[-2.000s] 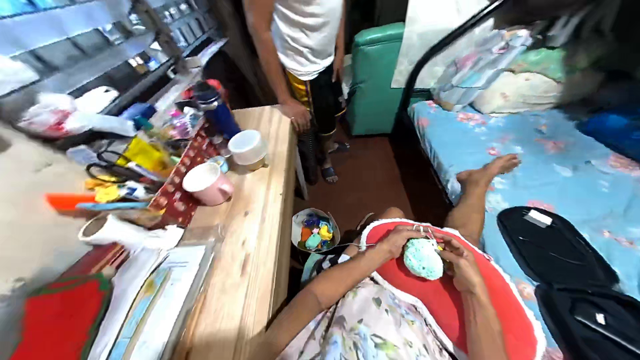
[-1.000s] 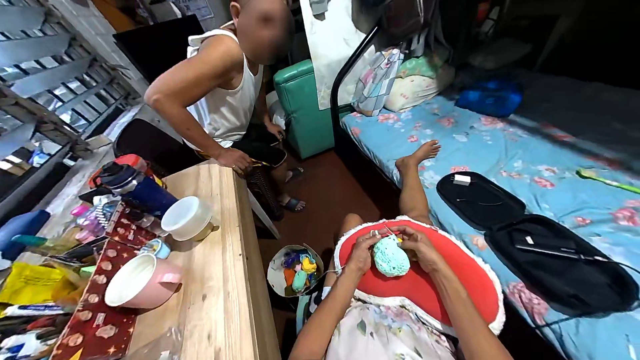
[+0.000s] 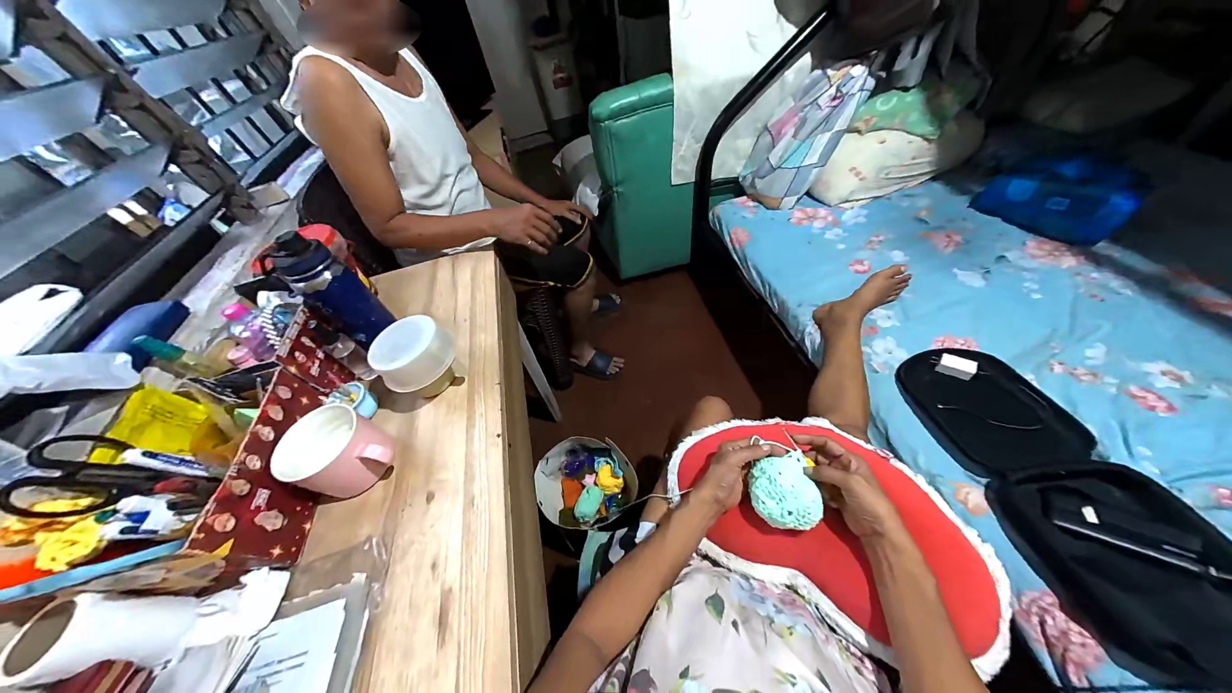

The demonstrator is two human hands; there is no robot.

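Note:
A mint-green crocheted piece lies between my hands above a red cushion with white fluffy trim on my lap. My left hand pinches its upper left edge, where a loop of pale yarn shows. My right hand holds the upper right edge, with a bit of yellow at the fingers; a thin tool there is too small to identify. A strand of yarn runs from my left hand toward a round container of colourful yarn on the floor side.
At left, a wooden table carries a pink mug, a lidded plastic tub, a blue bottle and black-handled scissors. A seated person is beyond it. An open black case lies on the floral bed at right.
The other person, standing at first and then leaning on the table with one hand, now sits with both hands near the lap. My hands stay on the crocheted piece. The view has shifted.

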